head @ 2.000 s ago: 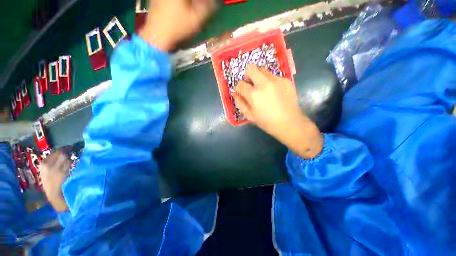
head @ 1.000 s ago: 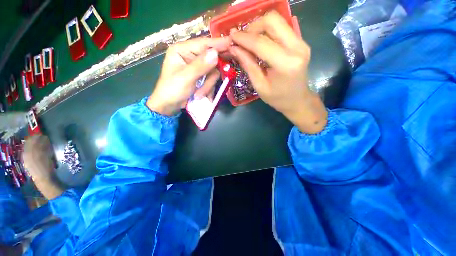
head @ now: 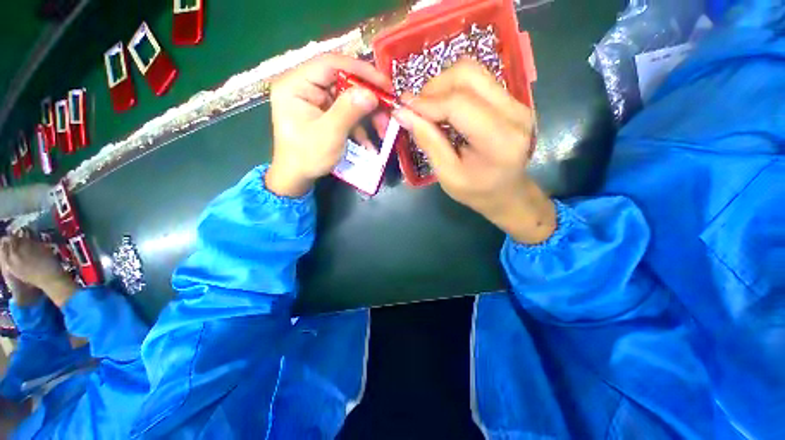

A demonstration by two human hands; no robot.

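My left hand [head: 314, 120] holds a red-and-white flip-phone housing [head: 368, 166] in the air above the worktop, just left of the parts bin. Its narrow red hinge barrel [head: 368, 87] points toward my right hand. My right hand [head: 473, 137] has thumb and forefinger pinched at the end of the barrel; a pin between the fingertips is too small to make out. The red parts bin [head: 526, 67] holds a heap of silver hinge pins [head: 439, 53], partly hidden behind my right hand.
Waiting housings [head: 153, 58] stand on the green belt [head: 232, 43] beyond the worn whitish strip [head: 207, 94]. At far left are another person's hands [head: 33, 260], two housings [head: 83, 258] and a loose pin heap [head: 128, 265]. A clear plastic bag [head: 616, 64] lies right of the bin.
My left hand came back from the belt side with the housing. My right hand left the pins and met it. Since a second ago, the housing has turned and the barrel shows more clearly.
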